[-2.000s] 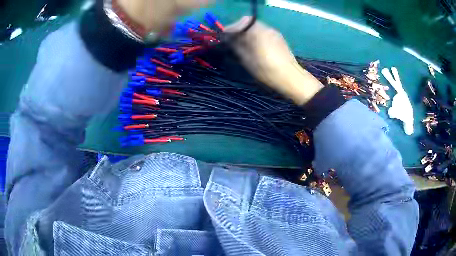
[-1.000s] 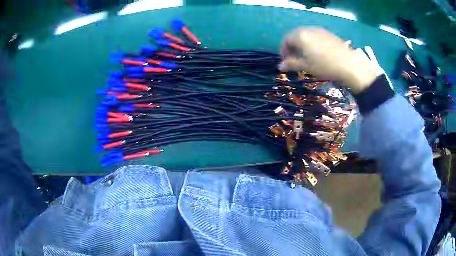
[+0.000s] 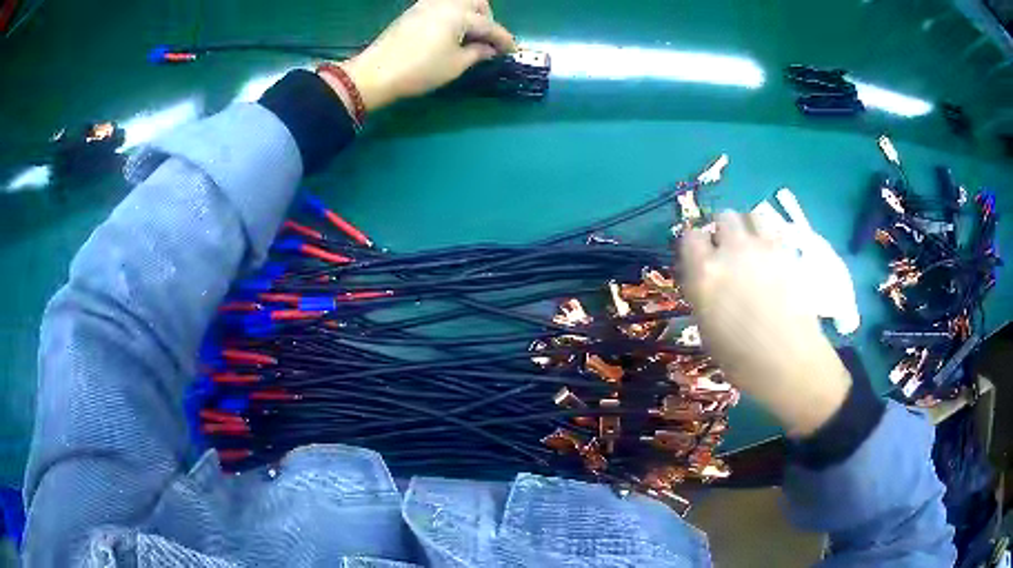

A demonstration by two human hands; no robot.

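Note:
Many black cable leads [image 3: 444, 261] lie side by side, with blue and red ends [image 3: 261, 322] at left and copper terminals [image 3: 678, 411] at right. My left hand [image 3: 433, 50] is at the far side, fingers pinched on the copper end of a single lead, over a small black bundle [image 3: 517, 78]. This lead's blue and red end [image 3: 172, 54] lies out to the left; my hand hides its middle. My right hand [image 3: 761, 322], blurred, is over the upper copper ends, fingers bent; its grip is unclear. Two copper terminals [image 3: 689, 205] show just beyond its fingers.
A white glove [image 3: 828, 266] lies right of my right hand. A mixed pile of black and copper pieces [image 3: 916, 266] is at far right. Other small black bundles lie at far right [image 3: 822, 91] and far left [image 3: 89, 150]. A cardboard box [image 3: 755, 521] is below the table edge.
The view has shifted toward the far side. My left hand has come in and reached the far bundle with one lead. My right hand sits lower in the picture, still by the copper ends.

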